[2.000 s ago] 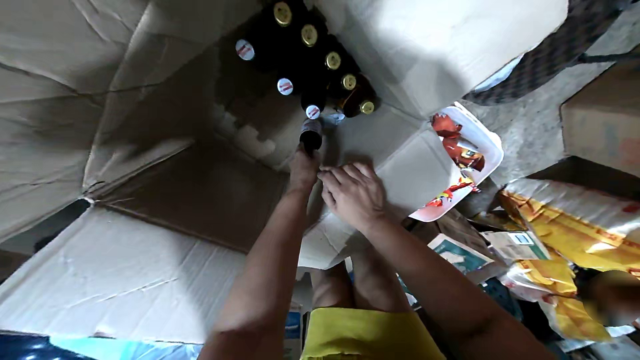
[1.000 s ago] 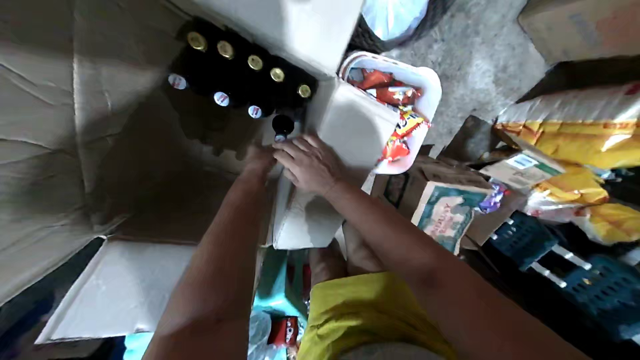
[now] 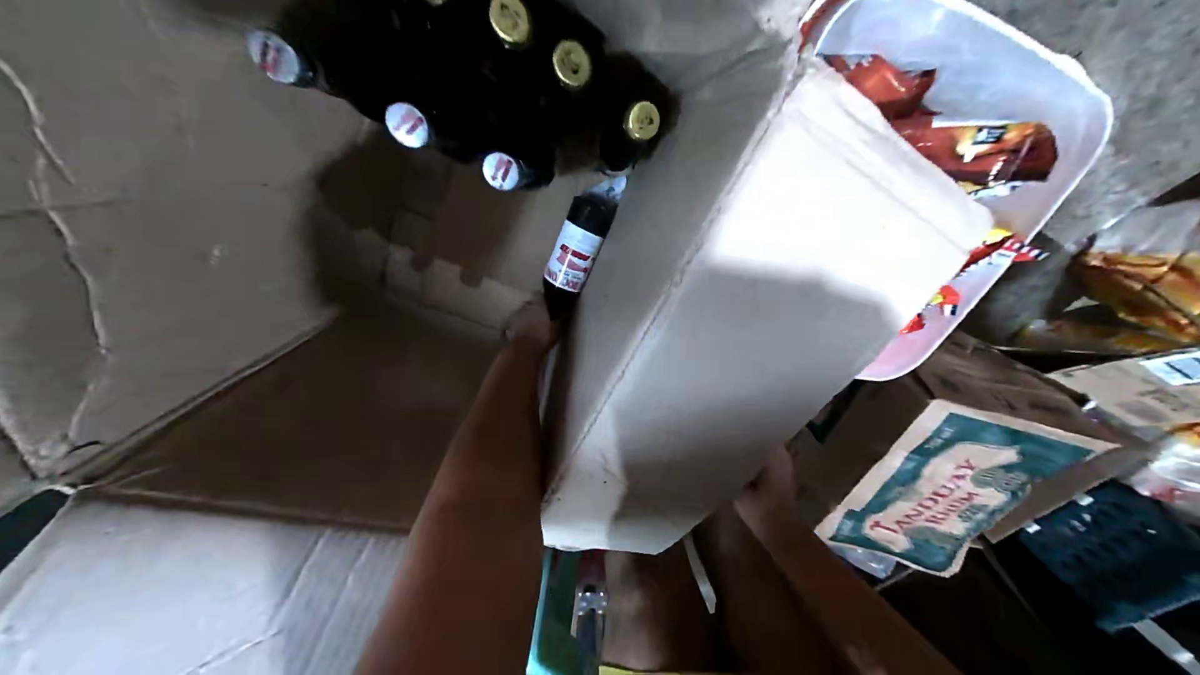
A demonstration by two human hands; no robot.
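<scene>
Inside a large open cardboard box [image 3: 412, 375], my left hand [image 3: 531, 323] grips the lower end of a dark glass bottle [image 3: 574, 253] with a white and red label. The bottle leans close to the box's right wall. Above it stand several dark bottles, some with gold caps [image 3: 642, 121] and some with whitish caps [image 3: 502, 171]. My right hand [image 3: 769, 483] is outside the box, below the edge of its right flap [image 3: 750, 309]; its fingers are partly hidden and dim, so whether it holds anything cannot be told.
A white plastic tub [image 3: 1078, 131] with red snack packets [image 3: 984, 150] stands beyond the right flap. Lower right are a Tanduay rhum carton [image 3: 966, 487], a dark plastic crate [image 3: 1116, 553] and yellow plastic packaging [image 3: 1144, 291]. A green object [image 3: 555, 619] is below the box.
My right hand has moved away from my left hand, out of the box to below the flap. My left hand has reached further into the box with the bottle. The view has shifted.
</scene>
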